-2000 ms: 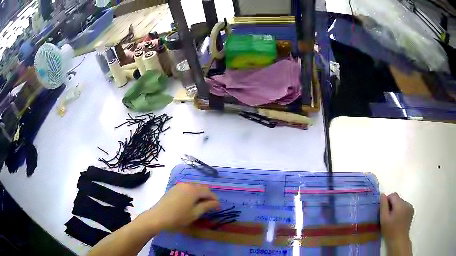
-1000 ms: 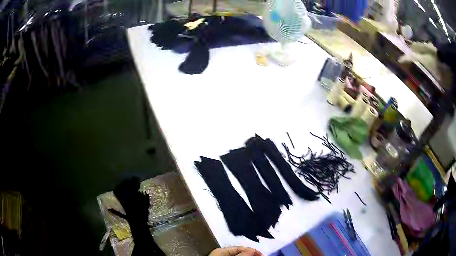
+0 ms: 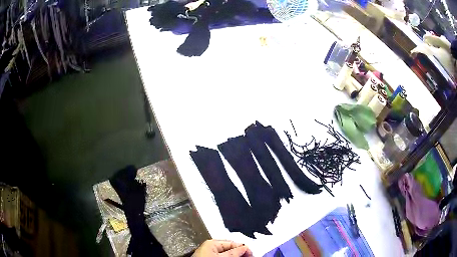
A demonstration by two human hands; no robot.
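My left hand point(image 3: 220, 249) is at the bottom edge, cut off by it, just left of the template, with fingers together. I cannot tell if it holds anything. My right hand is not in view. The blue-tinted clear sewing template point(image 3: 320, 238) shows only in part at the bottom, with a red-brown band and pink lines. Metallic thread snips point(image 3: 353, 220) lie on its edge. Several black fabric strips point(image 3: 253, 185) lie side by side above my hand. A loose pile of thin black cords point(image 3: 328, 161) lies right of them.
Green cloth point(image 3: 355, 123), thread cones point(image 3: 368, 93) and a clear jar point(image 3: 401, 141) stand at the right. Mauve cloth point(image 3: 420, 201) hangs on the rack. A plastic bag point(image 3: 170, 221) with black pieces is below the left table edge point(image 3: 163, 125). Dark fabric and a fan point(image 3: 289, 7) are at the back.
The view has swung left and tilted, so the template is mostly out of frame at the bottom right. My right hand has left the picture. My left hand has left the template's loose cords.
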